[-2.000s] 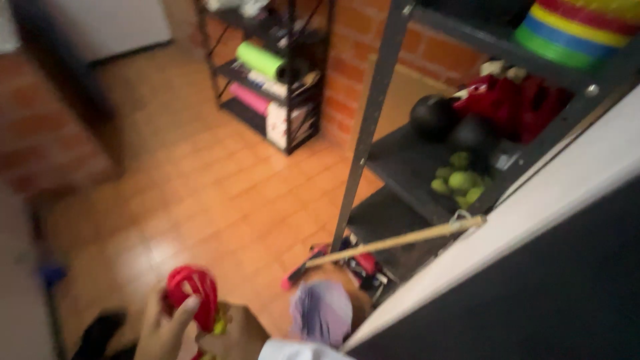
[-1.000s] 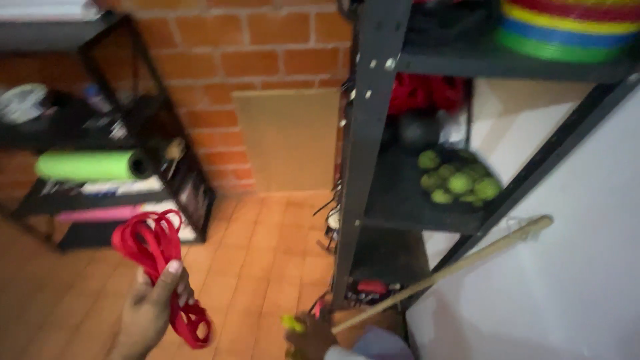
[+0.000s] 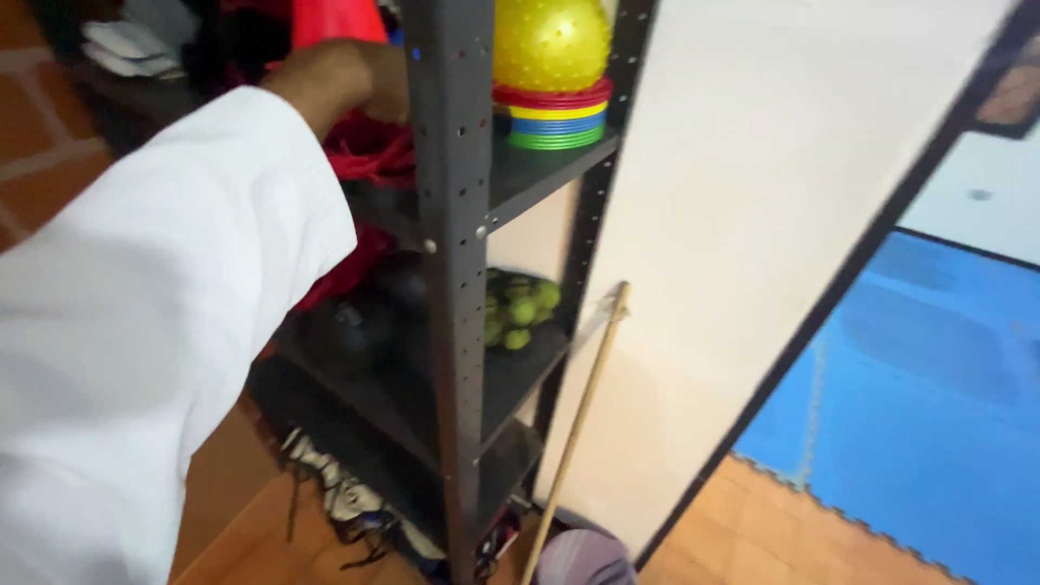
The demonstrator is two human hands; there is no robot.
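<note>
My left hand (image 3: 349, 81), in a white sleeve, reaches into a black metal shelf unit (image 3: 459, 268); the perforated front post hides its fingers. A red cord or band bundle (image 3: 374, 154) lies directly below the hand, and I cannot tell whether the fingers hold it. Behind the hand stands a bright red object (image 3: 337, 20). On the same shelf, right of the post, a yellow knobbly ball (image 3: 552, 41) rests on stacked coloured rings (image 3: 558, 118). My right hand is out of view.
Green balls (image 3: 520, 309) in a net and dark round objects sit on the shelf below. Shoes (image 3: 349, 496) lie at the unit's foot. A wooden stick (image 3: 581, 414) leans by the white wall (image 3: 731, 162). Blue floor mats (image 3: 934, 366) lie beyond the dark-edged wall.
My left hand, which held the red bundle over the floor, is now inside the shelf unit. My right hand has left the view. The view has swung right, bringing in the blue mats.
</note>
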